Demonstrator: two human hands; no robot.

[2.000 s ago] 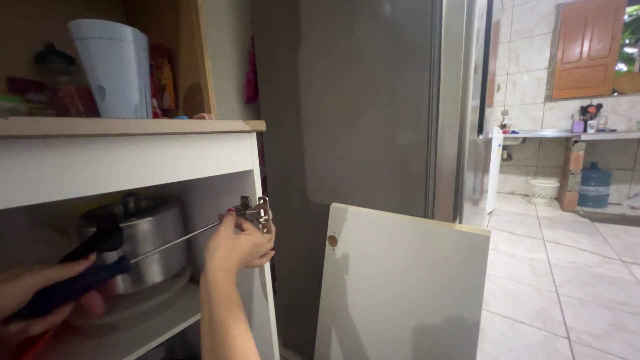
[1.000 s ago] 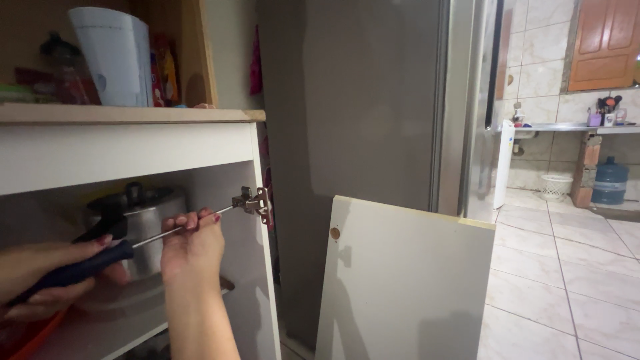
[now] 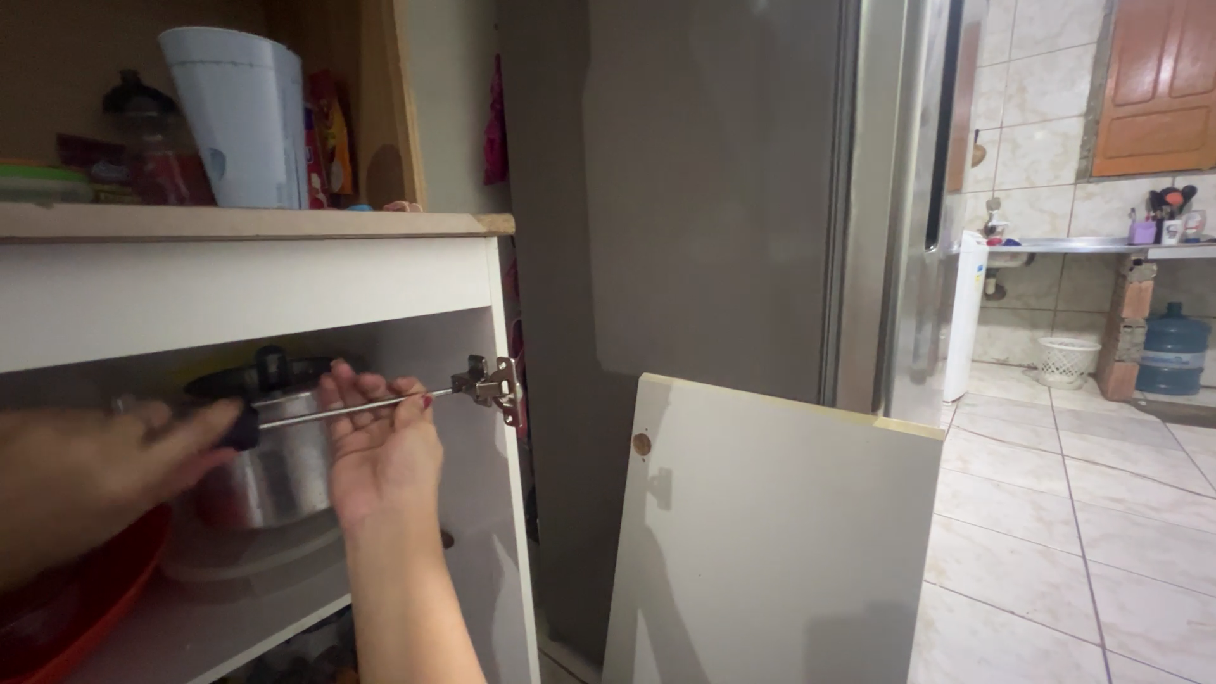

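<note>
A screwdriver with a dark handle and a long metal shaft (image 3: 328, 415) reaches from the left to a metal cabinet hinge (image 3: 492, 388) on the inner face of the white cabinet's side panel (image 3: 508, 475). Blurred at the left, my left hand (image 3: 114, 475) is at the handle, its fingers partly stretched along it. My right hand (image 3: 385, 427), palm towards me, pinches the shaft near its tip, just left of the hinge. The tip meets the hinge; the exact screw cannot be made out. A loose white panel (image 3: 779, 532) with a round hole leans upright to the right.
Behind my hands stands a metal pressure cooker (image 3: 285, 475) on the shelf, with a red basin (image 3: 114, 589) at lower left. A whitish container (image 3: 237, 123) is on the cabinet top (image 3: 380, 225). A grey refrigerator (image 3: 712, 190) stands behind the loose panel; tiled floor (image 3: 1007, 532) lies right.
My right hand has moved from the hinge back along the screwdriver shaft. My left hand, wrapped around the handle a second ago, now has its fingers more extended.
</note>
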